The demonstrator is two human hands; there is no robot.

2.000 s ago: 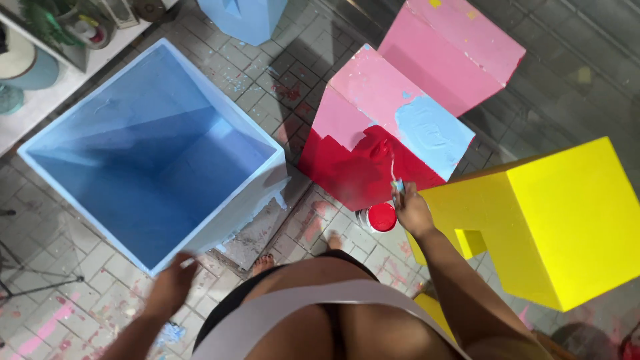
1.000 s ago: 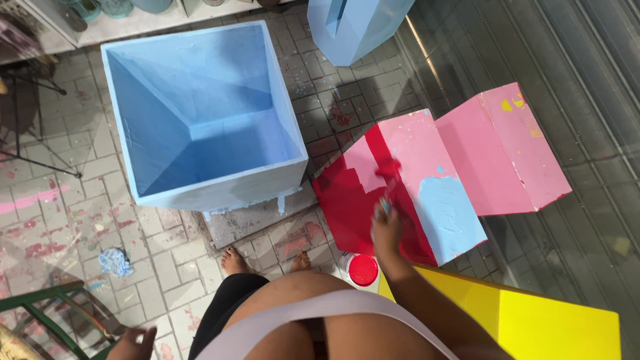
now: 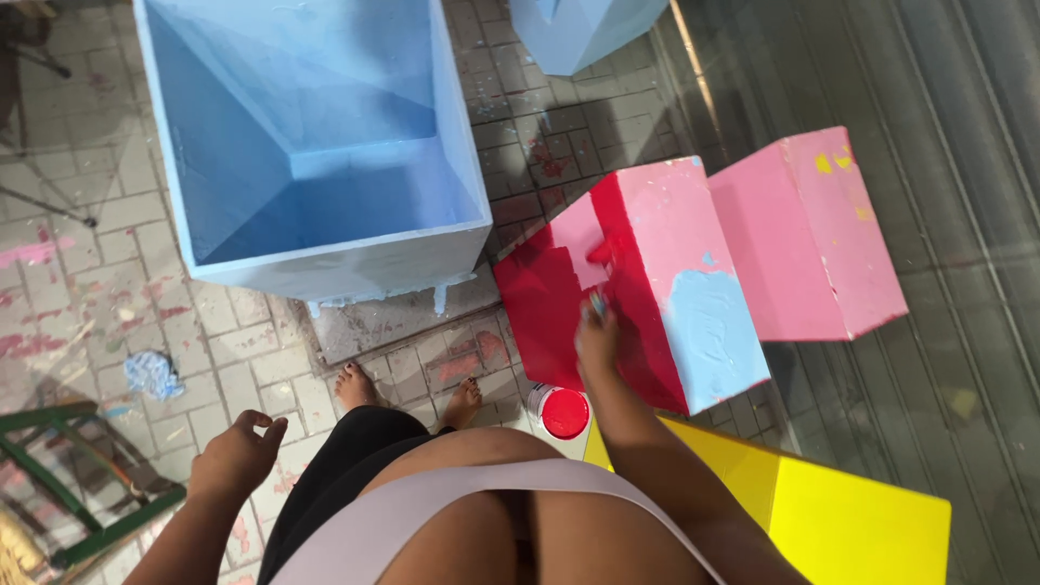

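Note:
My right hand (image 3: 598,337) grips a small paint roller (image 3: 601,253), whose red head is blurred against a pink box (image 3: 662,207). Red paint covers much of that box's near side, a pink patch shows within it, and light blue paint lies on its top. Just below stands an open pot of red paint (image 3: 564,413). My left hand (image 3: 238,457) hangs over the floor at the lower left, fingers loosely curled, holding nothing. Ahead of it is a large light blue open box (image 3: 341,256).
A second pink box (image 3: 788,244) stands behind the first. A yellow box (image 3: 861,512) is at lower right, another blue piece (image 3: 581,32) at the top. A crumpled blue and white cloth (image 3: 153,374) lies on the paving; a green frame (image 3: 81,479) stands lower left.
The view has turned and shifted. Red paint now covers a strip along the pink box's upper edge that was pink two seconds ago. My left hand has come away from near the blue box.

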